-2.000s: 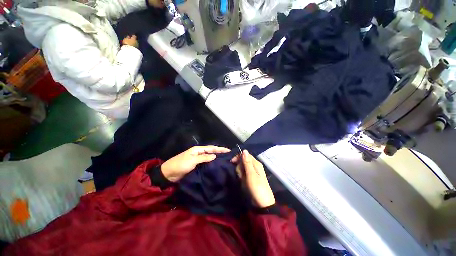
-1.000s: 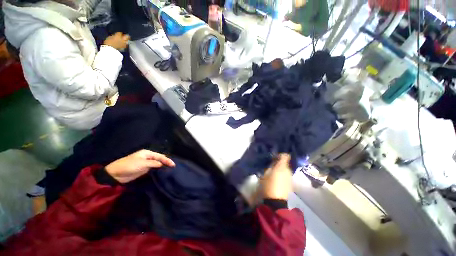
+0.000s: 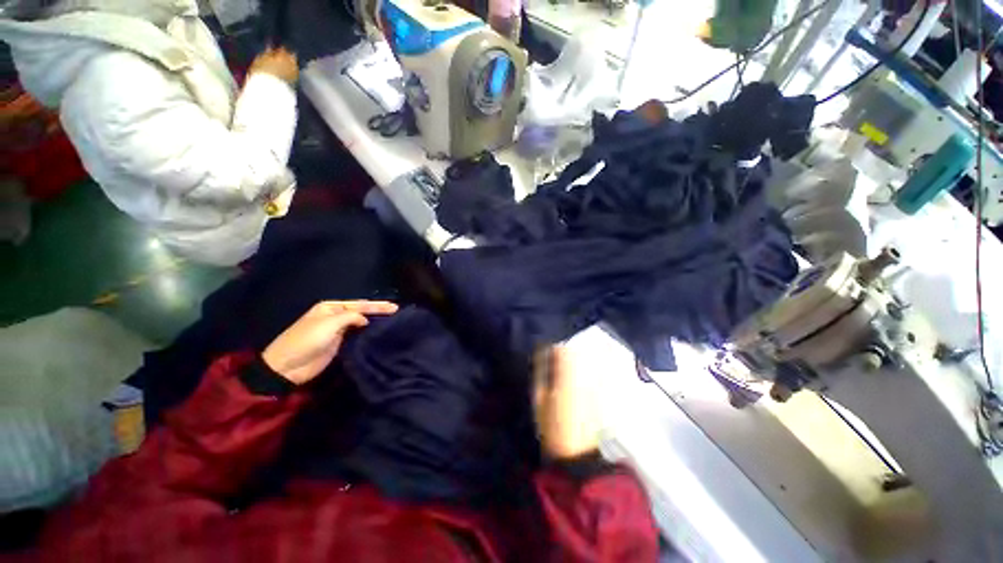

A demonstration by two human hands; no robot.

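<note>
A navy garment piece [image 3: 412,379] lies bunched over my lap and runs up over the table edge. My left hand [image 3: 324,335] is at its upper left side, with the fingertips pinching the cloth. My right hand [image 3: 566,401] is blurred at the table's front edge, beside the cloth; its grip cannot be made out. A navy garment pile [image 3: 704,187] spreads over the table, and cloth from it reaches down to the front edge. The sewing machine head [image 3: 814,313] is at the right, with a bright light at its presser foot area [image 3: 720,361].
A person in a white padded jacket [image 3: 165,127] stands at the upper left. A second machine [image 3: 467,83] stands at the back, with a clear plastic bag [image 3: 572,83] beside it. The white machine bed edge [image 3: 704,467] runs along my right. A pale sack [image 3: 66,385] is at the far left.
Navy cloth now covers the table's left part and the white lettered band. My right hand has moved from the pile back to the front edge. The view has swung right since the first frame.
</note>
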